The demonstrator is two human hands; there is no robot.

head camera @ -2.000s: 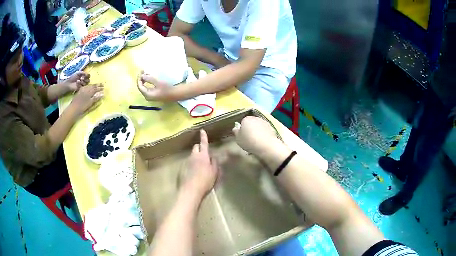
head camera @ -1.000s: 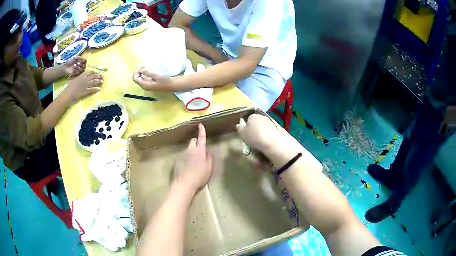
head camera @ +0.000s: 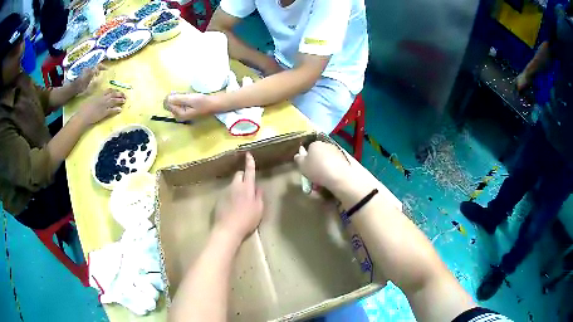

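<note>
An open brown cardboard box (head camera: 295,251) lies in front of me, with blue print on its right inner side. My right hand (head camera: 320,165) is over the box's far right part, fingers curled on a small pale part (head camera: 306,183) that shows below the fingertips; its other end is hidden. My left hand (head camera: 242,200) is over the box's middle, its index finger pointing at the far wall and the other fingers partly curled. I cannot tell if it holds anything.
Left of the box are white gloves (head camera: 133,272), a cream tub (head camera: 133,200) and a bowl of black parts (head camera: 124,157). A black stick (head camera: 164,119) lies beyond. People sit left and opposite; another stands right. Plates of small parts (head camera: 129,43) are at the far end.
The pale part shows more clearly below my right fingertips. My hands have barely moved. The view has shifted slightly. The standing person's arm now shows at the right.
</note>
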